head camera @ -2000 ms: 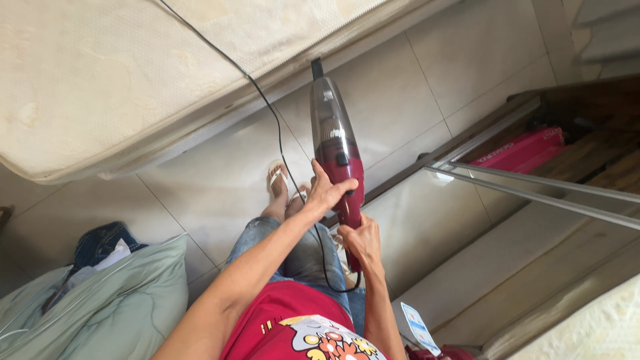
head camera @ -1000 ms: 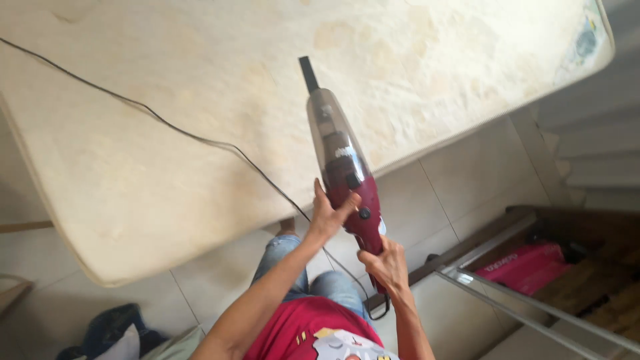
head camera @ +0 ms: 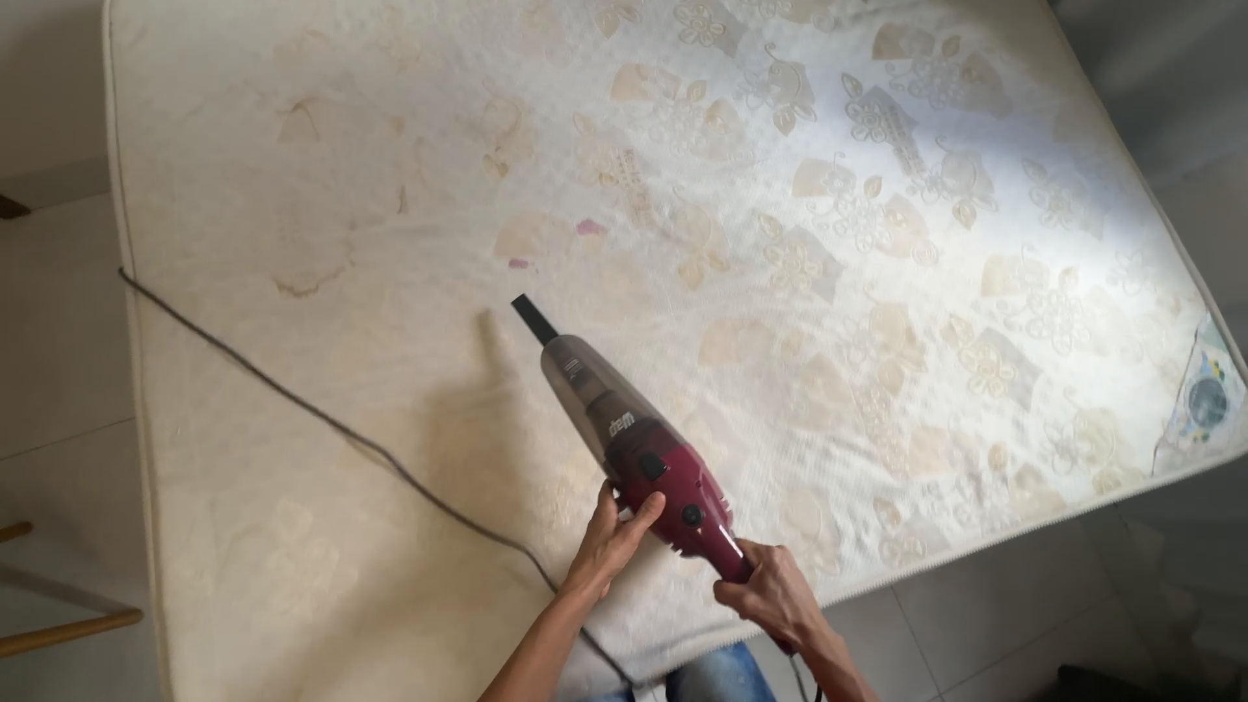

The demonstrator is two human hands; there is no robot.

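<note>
A dark red handheld vacuum cleaner [head camera: 639,448] with a smoky clear dust container and a black crevice nozzle is held over a cream, flower-patterned mattress [head camera: 780,370]. Its nozzle points to the upper left, near two small pink stains; whether the tip touches the fabric I cannot tell. My right hand [head camera: 775,595] is closed around the rear handle. Beneath and beside the body, my left hand [head camera: 619,536] supports it, thumb along the casing. A black power cord [head camera: 380,453] crosses the mattress from its left edge down past my left forearm.
Tiled floor [head camera: 975,595] shows beyond the mattress's lower right edge and on the left. Wooden legs [head camera: 73,632] of some furniture stand at the lower left. Grey curtain-like fabric [head camera: 1150,88] hangs at the right. My jeans-clad legs are against the mattress's near edge.
Both hands have carried the vacuum cleaner from beside the mattress edge to farther over the mattress, and its nozzle has swung left. The view has shifted to show more of the mattress.
</note>
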